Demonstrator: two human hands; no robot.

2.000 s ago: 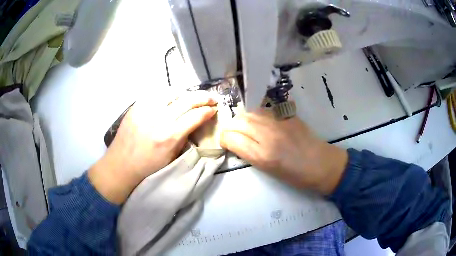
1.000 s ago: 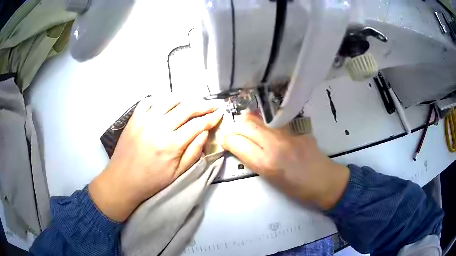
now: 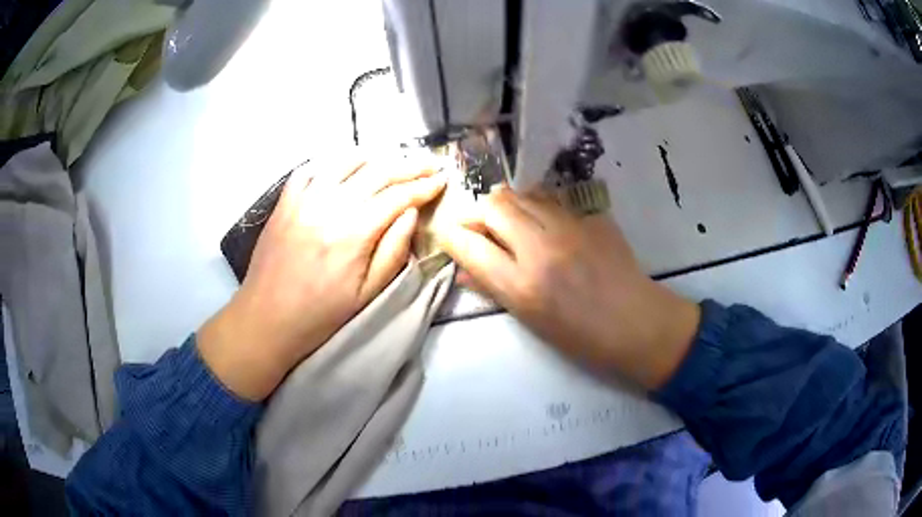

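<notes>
A beige fabric piece (image 3: pixel 354 374) runs from under both hands down over the table's front edge. A dark brown band (image 3: pixel 253 230) sticks out to the left from under my left hand. My left hand (image 3: pixel 329 242) lies flat on the work, fingertips just left of the presser foot (image 3: pixel 470 174). My right hand (image 3: pixel 561 273) presses the fabric just below and right of the foot, fingers bent. The fabric under the fingers is partly hidden, and glare washes out the fingertips. The white sewing machine head (image 3: pixel 465 61) stands above.
Cut beige pieces (image 3: pixel 61 293) lie at the left, with olive-green fabric (image 3: pixel 86 71) behind. At the right are a slim black tool (image 3: pixel 770 141), a white stick (image 3: pixel 809 190), a dark red stick (image 3: pixel 859 237) and yellow handles (image 3: pixel 916 227). Ruler markings line the table (image 3: pixel 505 434).
The camera view has shifted, moving the machine head in the picture. Both hands stay beside the foot. More of the brown band shows at the left than two seconds ago.
</notes>
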